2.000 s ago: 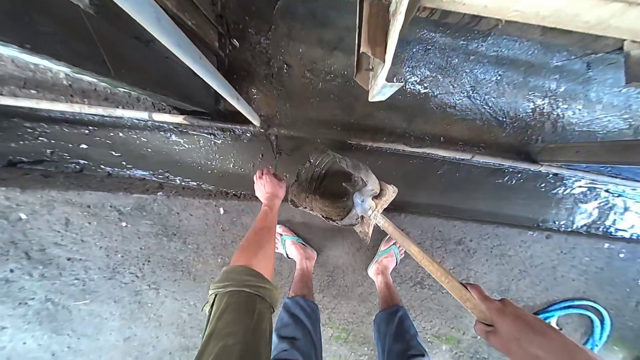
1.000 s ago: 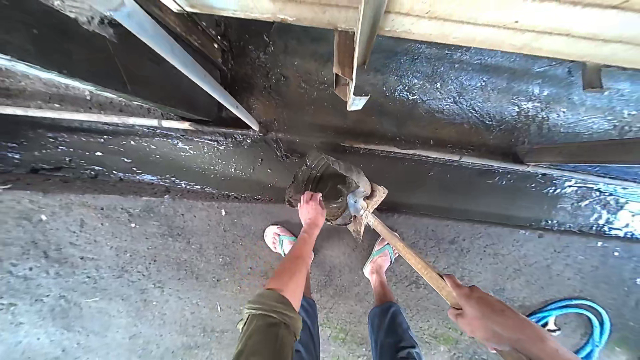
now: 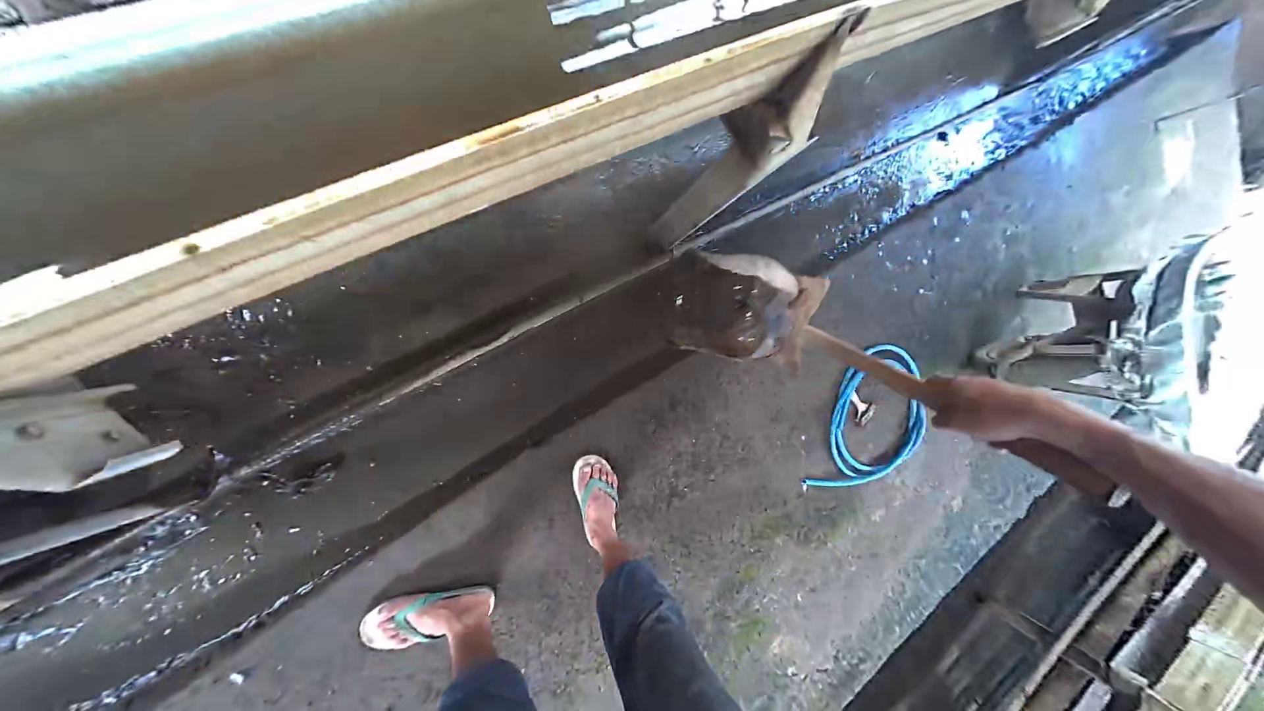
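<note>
My right hand (image 3: 973, 405) is closed around the wooden handle (image 3: 864, 360) of a long-handled tool at the right of the view. At the handle's far end is a rounded scoop-like head (image 3: 731, 306), wet and dark inside, with a pale rim and a ragged brown piece (image 3: 810, 306) where the handle joins. The head is over the edge of a wet, shallow gutter (image 3: 553, 365). What the scoop holds is too dark to tell. My left hand is out of view.
A coiled blue hose (image 3: 839, 434) lies on the concrete floor (image 3: 731, 474) right of my sandalled feet. A long pale beam (image 3: 444, 188) crosses above the gutter, with a metal bracket (image 3: 750, 163) reaching down. Metal stands are at the right, and dark slatted structures at the lower right.
My left hand, at the scoop's mouth one second ago, has left the view. My right hand still holds the handle, and the scoop has moved right along the gutter. The view has turned strongly.
</note>
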